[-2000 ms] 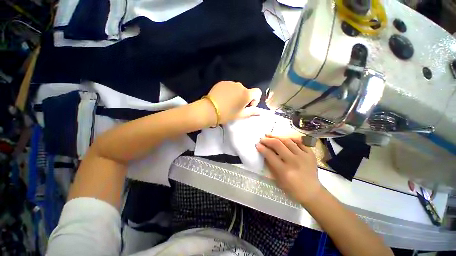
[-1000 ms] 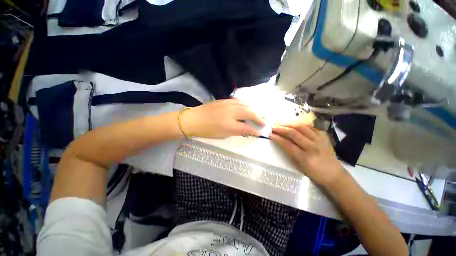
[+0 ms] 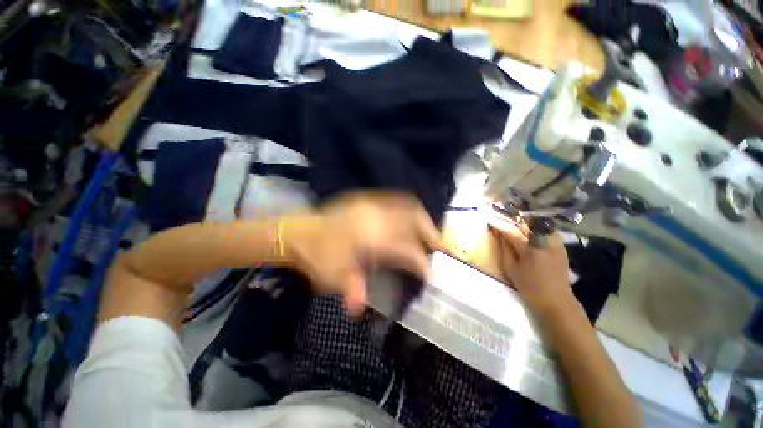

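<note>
My left hand (image 3: pixel 368 242) is blurred, left of the machine over the table's front edge. Its thumb and fingers close on a grey and dark fold of cloth (image 3: pixel 393 291). The navy garment panel (image 3: pixel 376 109) lies bunched behind it. My right hand (image 3: pixel 535 263) is at the tan needle plate area (image 3: pixel 468 238), its fingertips close to the presser foot (image 3: pixel 512 209). Whether they pinch anything is hidden. The white sewing machine head (image 3: pixel 556 138) stands over this spot with its lamp lit.
Navy and white panels (image 3: pixel 180 180) lie at the left. Dark scraps (image 3: pixel 598 267) are right of the needle. Snips (image 3: pixel 701 389) lie at the table's right. A printed ruler strip (image 3: pixel 468 330) runs along the front edge. A blue crate (image 3: pixel 79 230) is at far left.
My left hand has moved from the needle area toward the front edge, with cloth in it. The navy panel is more bunched. My right hand stays near the needle. The view has shifted.
</note>
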